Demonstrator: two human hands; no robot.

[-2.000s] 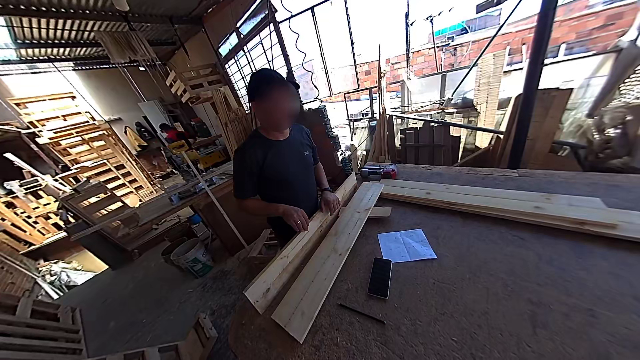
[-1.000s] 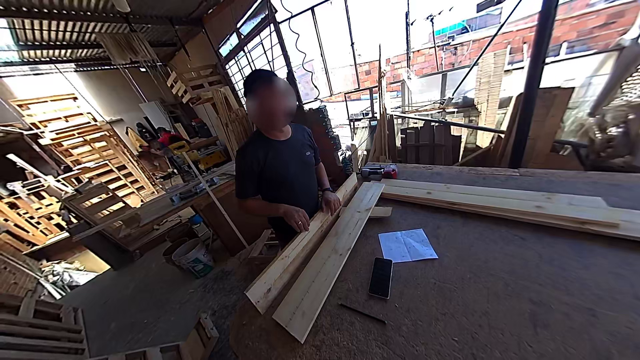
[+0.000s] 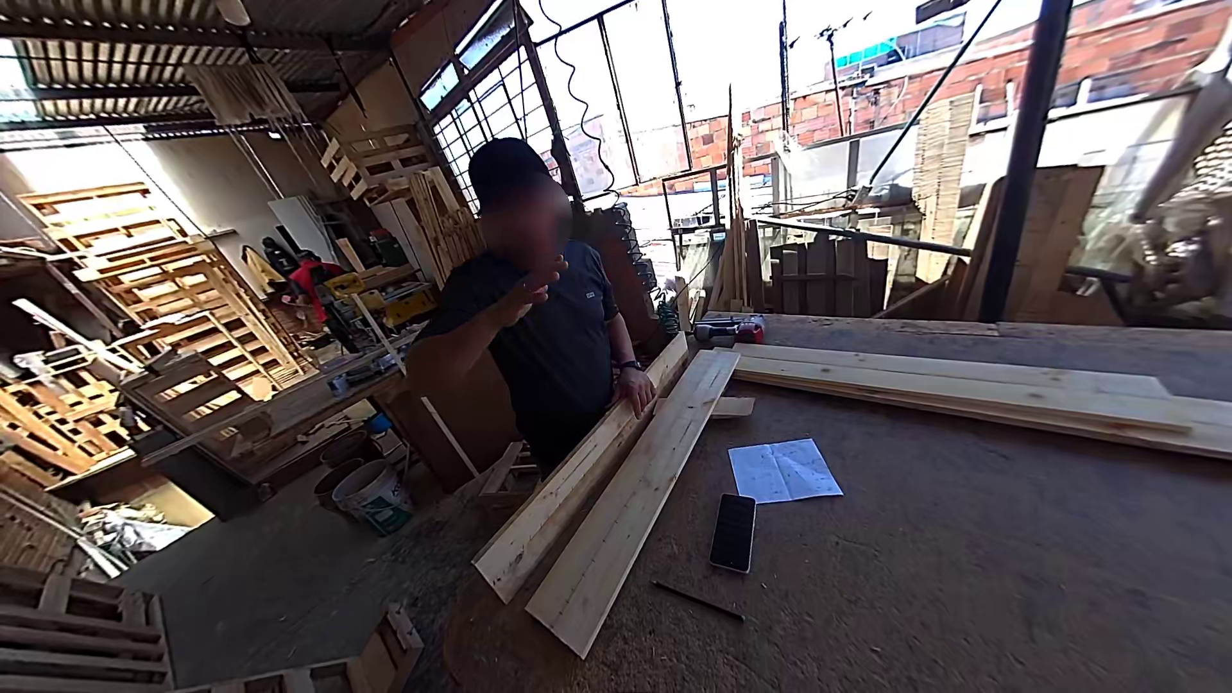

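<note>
Neither my left hand nor my right hand shows in the head view. Two long wooden boards lie side by side on the workbench [image 3: 895, 568]: the outer board [image 3: 577, 472] at its left edge and the inner board [image 3: 640, 500] to its right. A short wood piece [image 3: 733, 407] is beside the inner board. On the bench, a creased sheet of paper [image 3: 784, 470] bears faint marks, with a smartphone [image 3: 733, 532] below it and a dark pencil-like stick [image 3: 698, 601] nearer me. A red and black power tool [image 3: 730, 330] lies at the far edge.
A co-worker in a dark shirt [image 3: 563, 337] stands across the boards, one hand on the outer board. More boards [image 3: 962, 385] are stacked at the bench's right. Buckets [image 3: 373, 496] stand on the floor at left. Pallets [image 3: 183, 289] and a metal post [image 3: 1030, 164] are farther back.
The co-worker has raised one hand from the boards to near the face; the other stays on the outer board. The boards, paper and phone have not moved.
</note>
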